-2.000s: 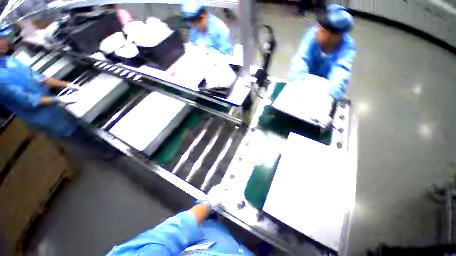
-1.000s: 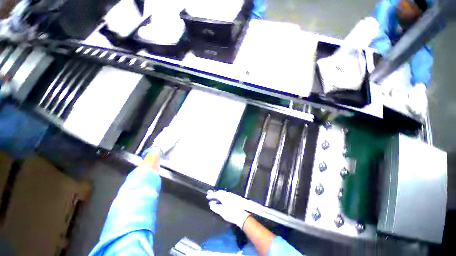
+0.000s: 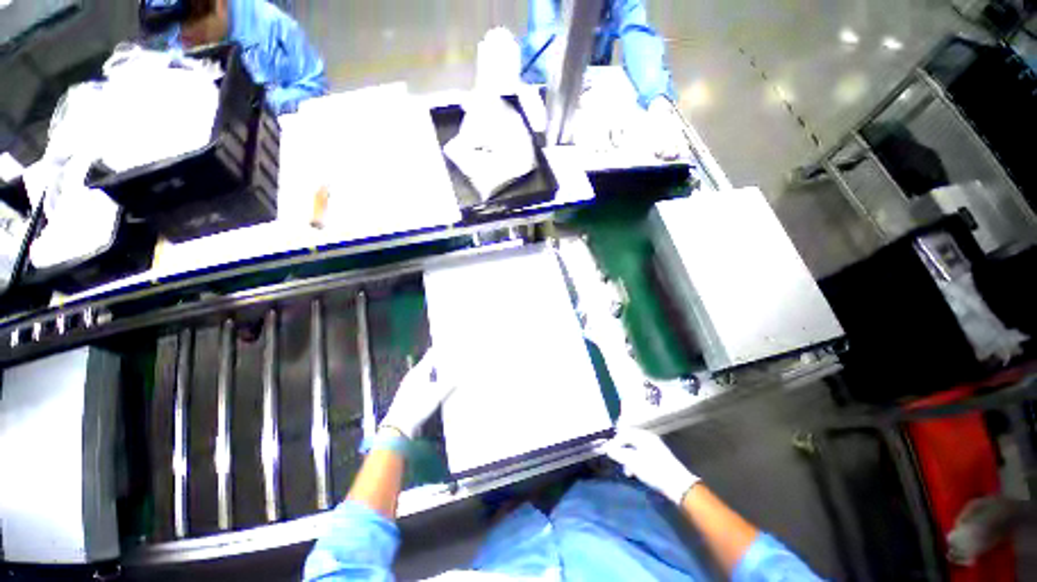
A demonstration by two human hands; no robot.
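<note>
A chassis unit [image 3: 517, 358] with a plain white top lies flat in front of me, at the right end of the rollers beside the ball transfer table [image 3: 603, 301]. My left hand [image 3: 419, 398], in a white glove, rests against the unit's left side with the fingers at its edge. My right hand [image 3: 646, 457], also gloved, is at the unit's near right corner. Its fingertips touch the corner or the rail there; I cannot tell which.
Another chassis unit [image 3: 745, 279] lies at the right end, and one [image 3: 51, 455] lies at the far left. Bare rollers [image 3: 271, 421] lie between. Black bins [image 3: 216, 171] stand on the bench behind. Two people in blue work across the line. A red-framed cart [image 3: 961, 477] is at right.
The unit at my hands now lies farther right along the conveyor, against the ball table. My left hand has moved from its top to its left side; my right hand is now at its near right corner.
</note>
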